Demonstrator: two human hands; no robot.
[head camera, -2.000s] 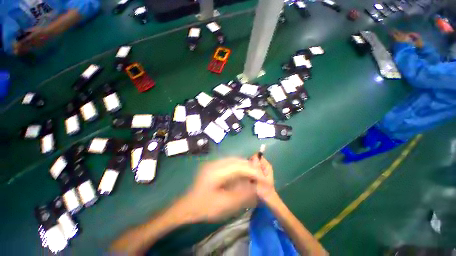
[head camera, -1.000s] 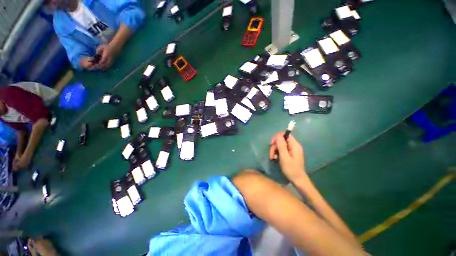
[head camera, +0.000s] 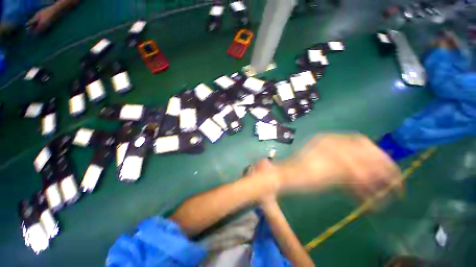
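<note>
Many black phone units with white rectangles lie in rows and piles on the green surface; the nearest one (head camera: 273, 132) lies beyond my hands. My right hand (head camera: 262, 169) is partly hidden behind my left forearm. It holds a slim dark pen-like tool (head camera: 272, 153), whose pale tip points up and away. My left arm reaches across to the right over it. My left hand (head camera: 363, 164) is strongly blurred, past the bench edge, with fingers curled. Whether it holds anything cannot be told.
A metal post (head camera: 270, 36) stands behind the pile. Two red-orange phones (head camera: 153, 56) lie among the far units. A person in blue sleeves (head camera: 443, 112) is at the right, near a long pale metallic object (head camera: 408, 60). Another person's hand shows at top left. A yellow line (head camera: 339, 227) crosses the floor.
My left hand has come into view at the right from beyond the bottom edge. My right hand still holds the tool, now partly covered. The camera view has turned towards the right.
</note>
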